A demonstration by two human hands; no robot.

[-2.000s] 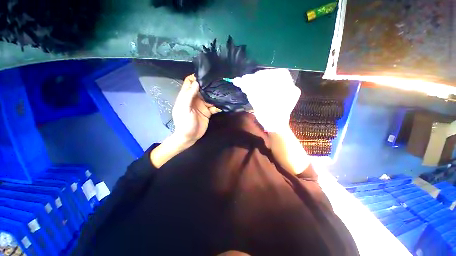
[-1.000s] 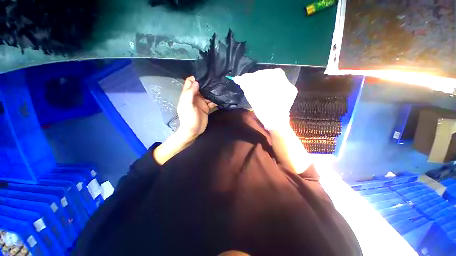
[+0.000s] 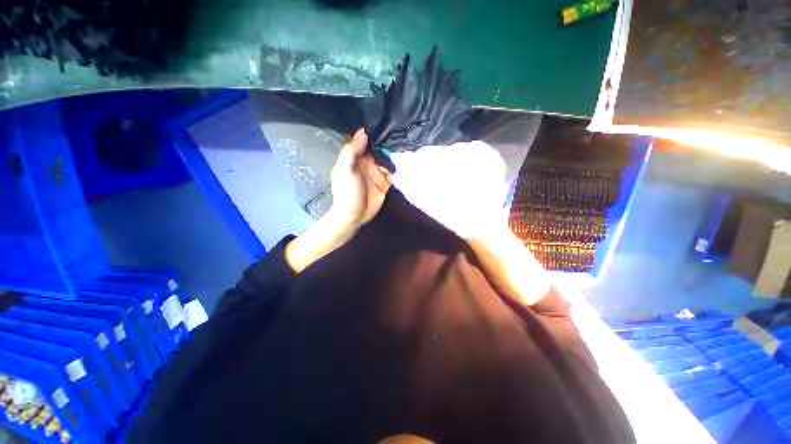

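A black spiky piece (image 3: 418, 108) is held over my lap at the green bench's near edge, its pointed locks facing away from me. My bare left hand (image 3: 354, 184) grips its lower left side, thumb up. My right hand (image 3: 451, 186), in a white glove washed out by glare, is at its lower right side. A small teal tip shows at the glove's left end, against the piece; what it belongs to is hidden. The right fingers cannot be made out.
Black pieces are heaped on the green bench (image 3: 512, 65) at the far left. A green-yellow stick (image 3: 588, 10) lies near the stained lit box (image 3: 702, 65). Rowed parts (image 3: 562, 212) fill a blue tray at right. Stacked blue crates (image 3: 95, 338) stand at lower left, more at lower right, with cartons (image 3: 763, 251).
The black piece has turned in my hands, and the glove has moved lower and left across its near side, closer to my left hand. The whole view has shifted slightly.
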